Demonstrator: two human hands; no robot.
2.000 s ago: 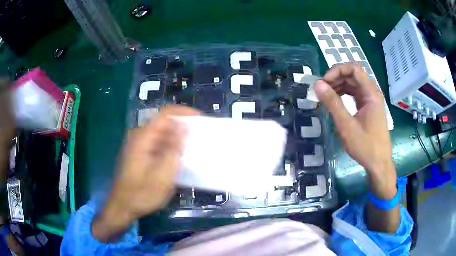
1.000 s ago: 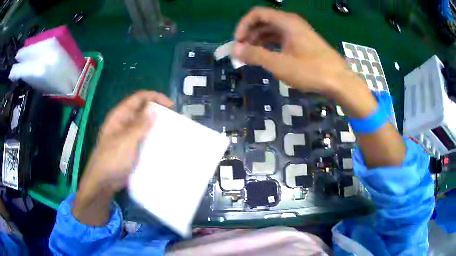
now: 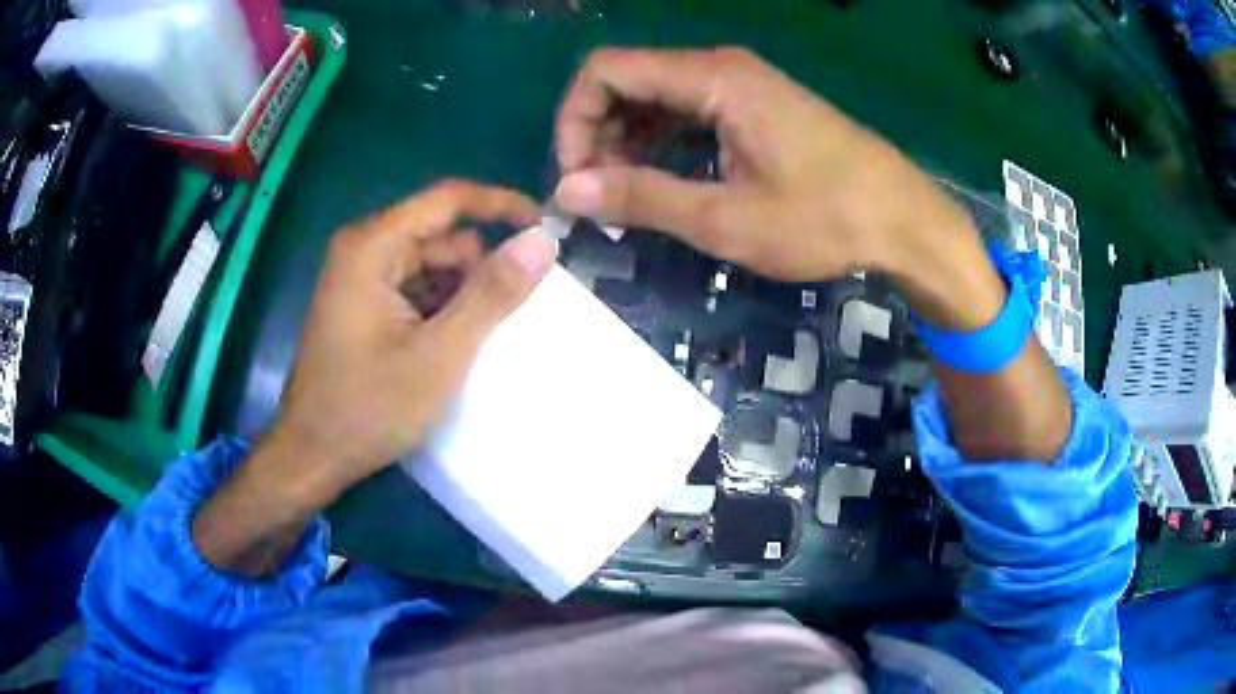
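My left hand point(image 3: 407, 319) holds a white release liner sheet point(image 3: 569, 434) between thumb and fingers, over the left part of the blister tray. My right hand point(image 3: 786, 176) pinches a small pale adhesive pad point(image 3: 557, 221) at the left thumb tip; its shape is mostly hidden by the fingers. The clear blister tray point(image 3: 651, 580) lies beneath, with dark modules point(image 3: 754, 526) in its pockets. Several modules carry pale L-shaped pads point(image 3: 854, 408). The sheet and both hands hide much of the tray's left and back parts.
A green bin point(image 3: 224, 312) stands at left with a pink and white packet point(image 3: 176, 61) and a red-white box point(image 3: 278, 102). A spare adhesive sheet point(image 3: 1051, 258) lies right of the tray. A white power supply point(image 3: 1168, 353) stands at far right. Small black parts point(image 3: 996, 56) lie behind.
My right hand has moved left and down with the pale pad, to my left fingertips. My left hand has moved up and right with the liner sheet. The view has shifted.
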